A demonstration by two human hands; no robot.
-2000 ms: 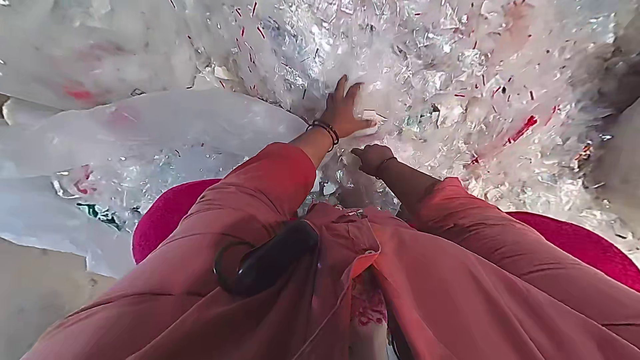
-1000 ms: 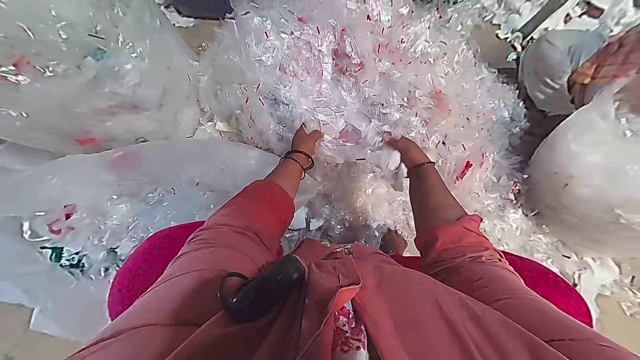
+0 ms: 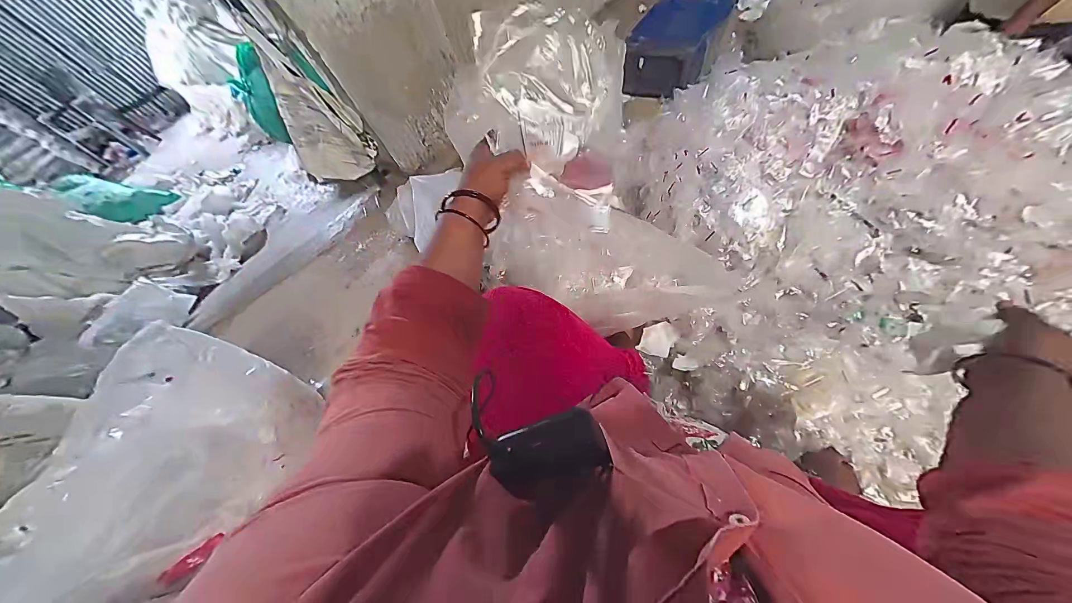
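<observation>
My left hand point(image 3: 496, 172), with dark bangles at the wrist, grips the edge of a clear plastic bag point(image 3: 548, 79) at the upper middle. Pale plastic film point(image 3: 603, 251) spreads below that bag, over my knee in magenta cloth. My right hand point(image 3: 1034, 335) is at the right edge, against a large heap of shredded clear plastic film point(image 3: 837, 193) with red bits in it. Its fingers are partly hidden and blurred, so what they hold is unclear. A black device point(image 3: 548, 452) hangs at the front of my pink shirt.
Filled translucent sacks point(image 3: 151, 452) lie at the left. Behind them are green plastic point(image 3: 113, 198) and loose white scraps point(image 3: 226, 209). A concrete pillar point(image 3: 377, 75) rises at the upper left of the middle. Beside it stands a blue container point(image 3: 678, 38).
The view has turned left. My hands, both at the shredded heap before, are now far apart, and my left hand has taken hold of a clear plastic bag.
</observation>
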